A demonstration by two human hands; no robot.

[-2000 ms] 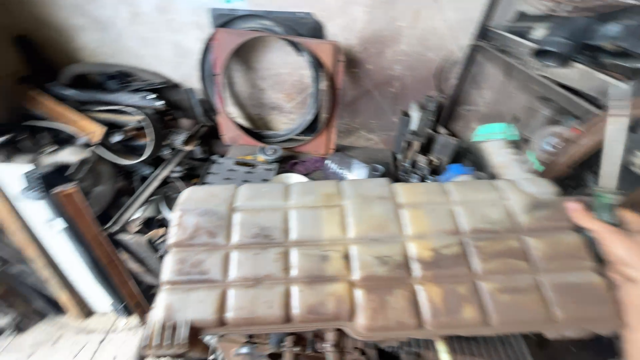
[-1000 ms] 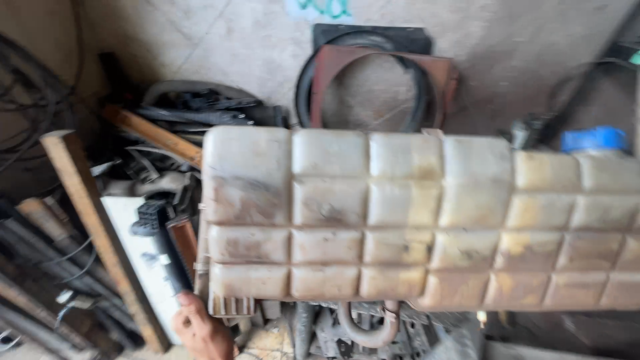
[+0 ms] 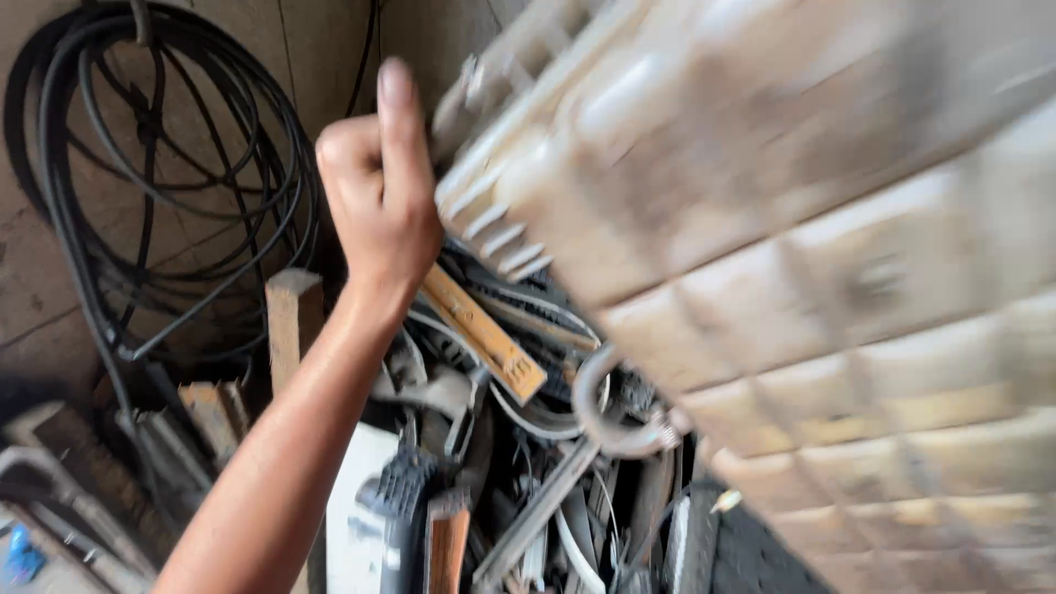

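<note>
A large, dirty, off-white plastic tank with a grid of moulded ribs [image 3: 767,272] fills the right side, tilted and blurred by motion. My left hand [image 3: 379,173] is at its upper left end, thumb pointing up and fingers curled against the tank's end; how they grip is partly hidden. A curved grey hose [image 3: 598,404] with a clamp hangs at the tank's lower edge. My right hand is out of view.
A coil of black hose [image 3: 62,181] hangs on the wall at left. Below lie wooden posts [image 3: 293,330], an orange-brown bar [image 3: 487,334], a white panel [image 3: 359,511], a black tube [image 3: 400,528] and tangled metal scrap.
The tank has gone from roughly level to steeply tilted. My left hand, low by the tank's lower left corner one second ago, is now raised at its end. The view has swung left.
</note>
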